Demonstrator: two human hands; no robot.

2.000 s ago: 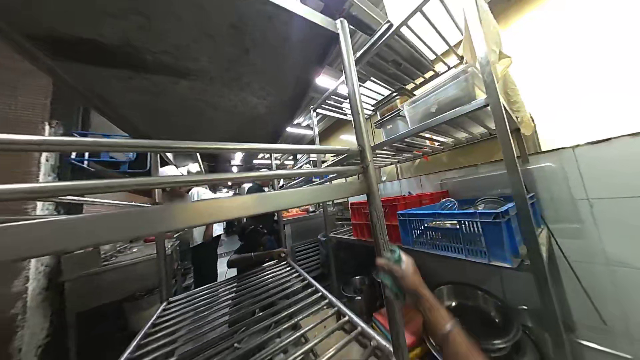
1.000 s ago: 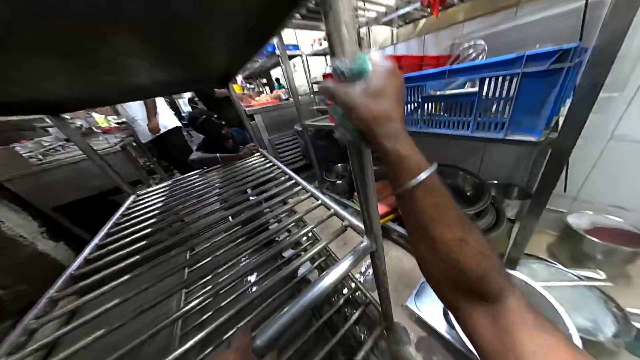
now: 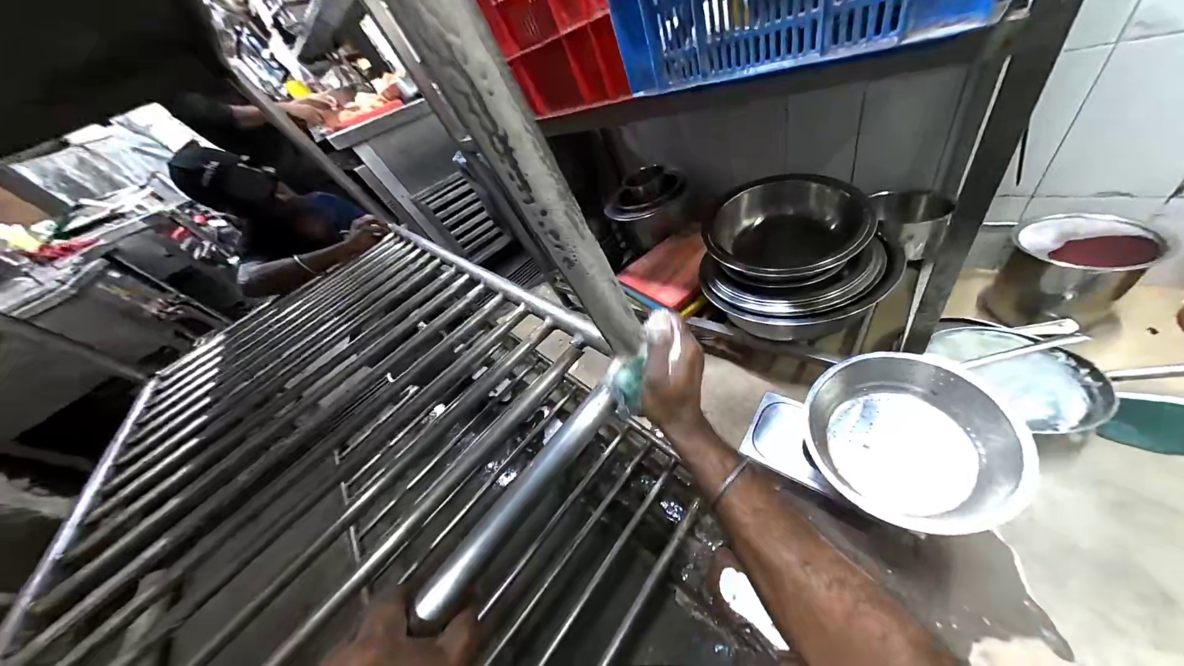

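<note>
My right hand (image 3: 673, 375) is closed around a green scouring pad (image 3: 629, 381), pressed to the joint where the upright metal post (image 3: 541, 190) meets the rack's frame. Soapy wet streaks mark the post, and white suds lie on my fingers. At the bottom edge my left hand (image 3: 402, 636), blurred and partly cut off, is at the near end of a thick steel tube (image 3: 509, 518) of the slatted metal rack (image 3: 370, 370). Its fingers seem to be around the tube, but their grip is not clear.
Stacked steel bowls (image 3: 795, 250) and a red board (image 3: 666, 268) sit on a low shelf beneath blue (image 3: 768, 37) and red crates (image 3: 564, 55). A steel pan (image 3: 916, 444) and a pot (image 3: 1073, 268) stand at right. Another person's hand (image 3: 365, 233) touches the rack's far corner.
My right hand has moved down the post with the scouring pad, to the rack's joint. The view has tilted downward, bringing more of the floor pans into sight.
</note>
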